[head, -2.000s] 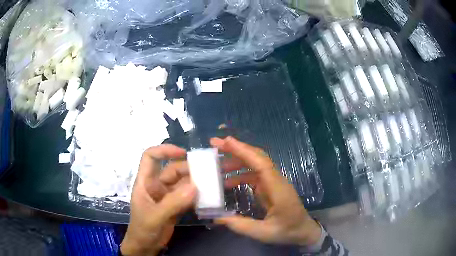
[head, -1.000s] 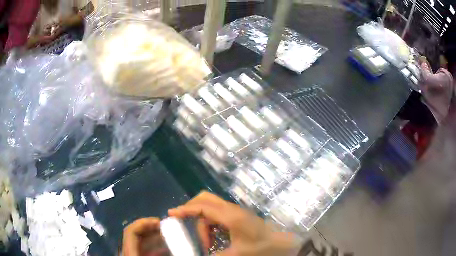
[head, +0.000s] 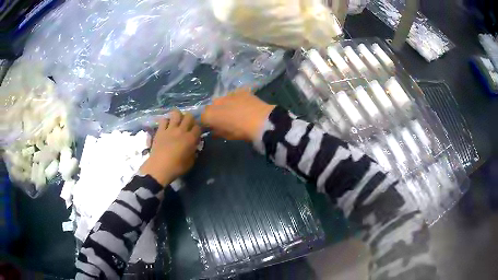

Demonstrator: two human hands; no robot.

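My left hand (head: 176, 143) is over the right edge of the heap of white padding sheets (head: 104, 169), fingers bent. My right hand (head: 236, 116) is close beside it, back of the hand up, at the front edge of the large crumpled clear bag (head: 142, 38). The fingertips and anything between them are hidden or blurred. The clear ribbed tray (head: 251, 219) lies below my hands. The clear compartment tray (head: 355, 82), holding rows of white-cored boxes, is at the right, beyond my right forearm.
A bag of cream foam blocks (head: 41, 136) is at the left; another cream bag (head: 278, 19) is at top centre. A dark ribbed tray (head: 450, 117) lies beyond the compartment tray. A pale rack post (head: 405, 24) and a bag of white pieces (head: 426, 38) are at upper right.
The view swung right, then partly back left. My hands moved from the near side to the bag's front edge. The white-cored box held before no longer shows in them.
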